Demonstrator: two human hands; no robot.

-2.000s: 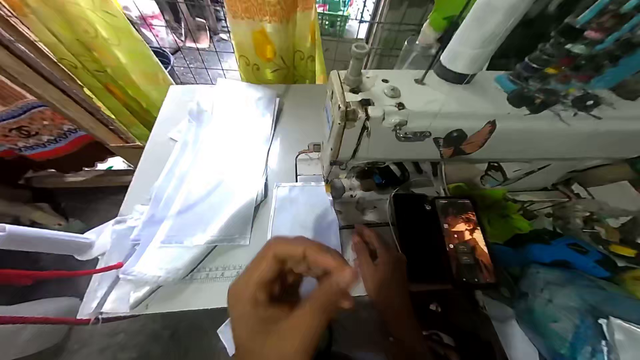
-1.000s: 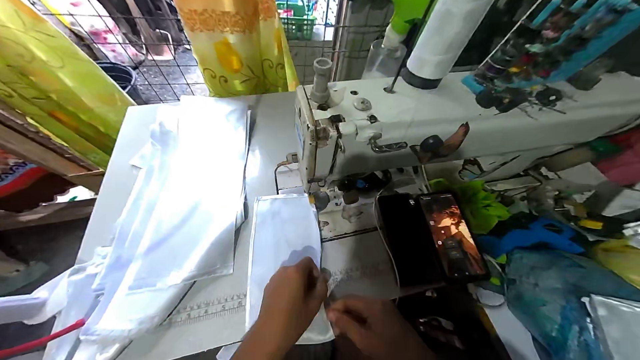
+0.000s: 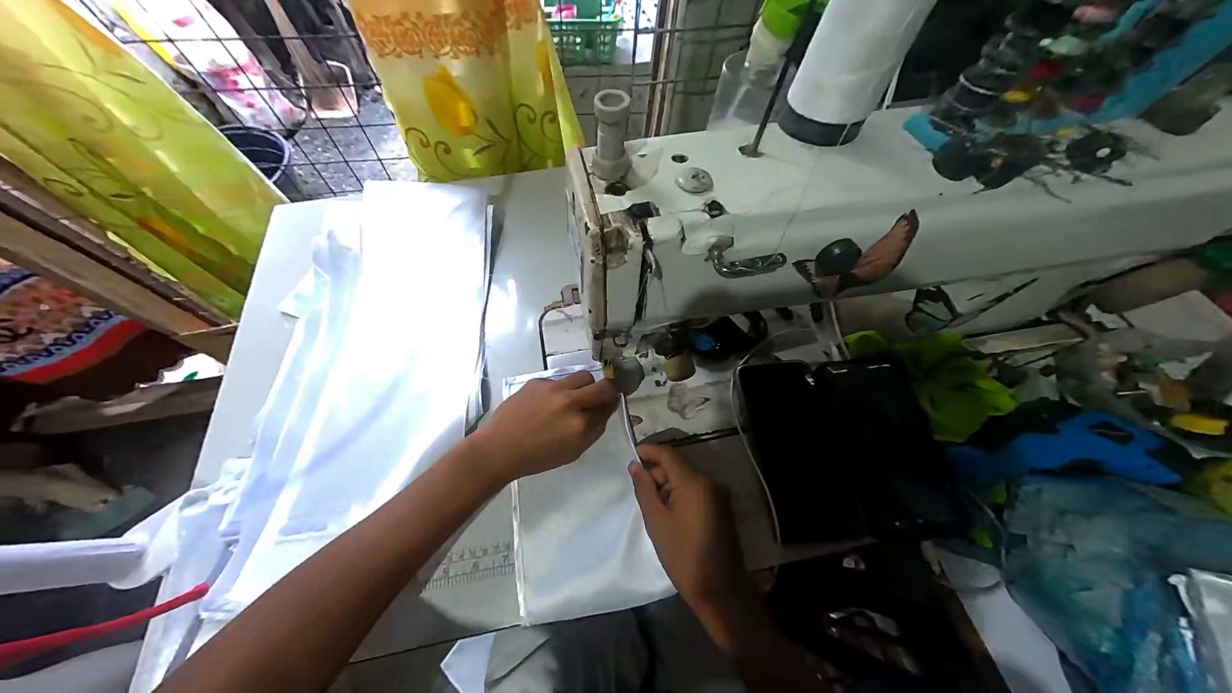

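Observation:
A white fabric panel (image 3: 582, 549) lies at the front of a white sewing machine (image 3: 664, 260), its top edge by the needle area. My left hand (image 3: 553, 423) is on the panel's upper right edge, fingers closed at the needle; the fingertips partly hide the cloth there. Lower down the same edge, my right hand (image 3: 683, 505) pinches the narrow folded border between thumb and fingers. To the left a stack of white fabric pieces (image 3: 395, 337) rests on the table, close to my left forearm.
A black phone (image 3: 890, 448) and a dark case (image 3: 799, 443) lie right of my right hand. Cloth scraps and a blue plastic bag (image 3: 1107, 568) crowd the right side. A thread cone (image 3: 852, 67) stands on the machine. A printed ruler scale (image 3: 472, 563) shows below my left forearm.
My left hand has moved up along the panel to the needle area. My right hand has moved up to the panel's right edge. The phone's screen, lit before, is now dark.

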